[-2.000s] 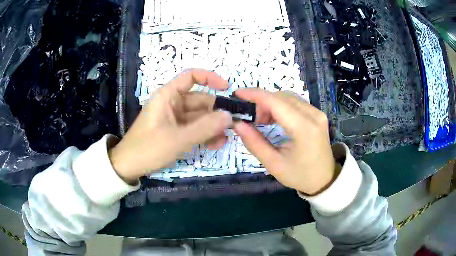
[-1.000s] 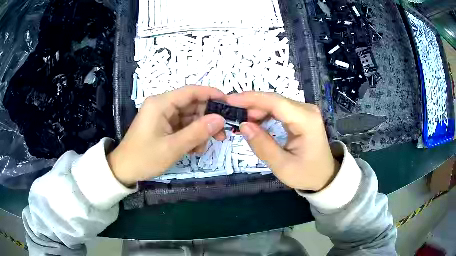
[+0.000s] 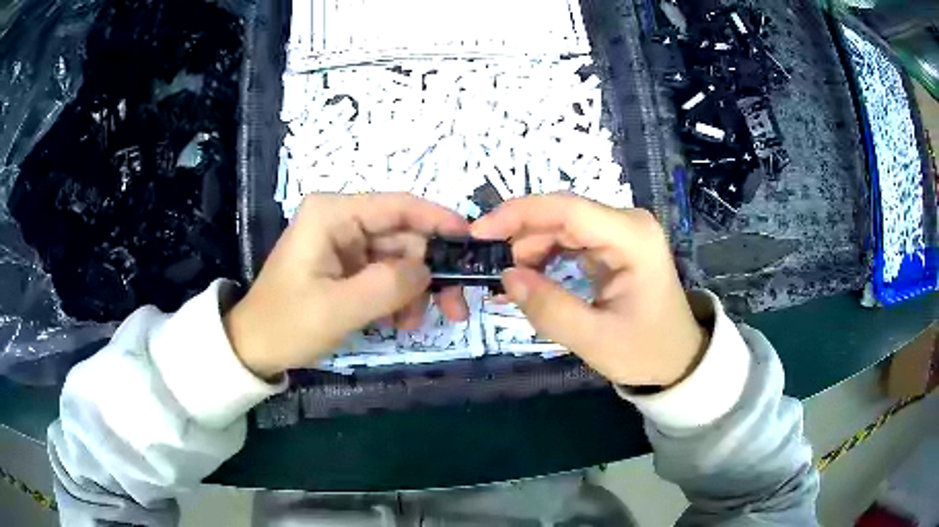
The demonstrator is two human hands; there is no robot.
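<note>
A black plastic housing [image 3: 468, 260] is held level between my two bare hands, above the centre tray. A thin white line runs along its lower edge. My left hand [image 3: 335, 273] grips its left end between thumb and fingers. My right hand [image 3: 602, 283] grips its right end the same way. The fingertips hide both ends of the housing. Loose white strips [image 3: 412, 129] lie in a bright layer behind and under my hands.
A heap of black housings [image 3: 124, 185] lies at left on crumpled clear plastic [image 3: 26, 309]. A smaller black heap with white bars [image 3: 721, 124] lies on the grey speckled right tray [image 3: 813, 206]. A blue-edged tray [image 3: 906, 291] of white strips stands far right. The dark green bench edge [image 3: 443, 448] is nearest me.
The housing has turned from slanting to nearly level and moved slightly down. Both hands still hold it, and the white line along its lower edge now shows along most of its length.
</note>
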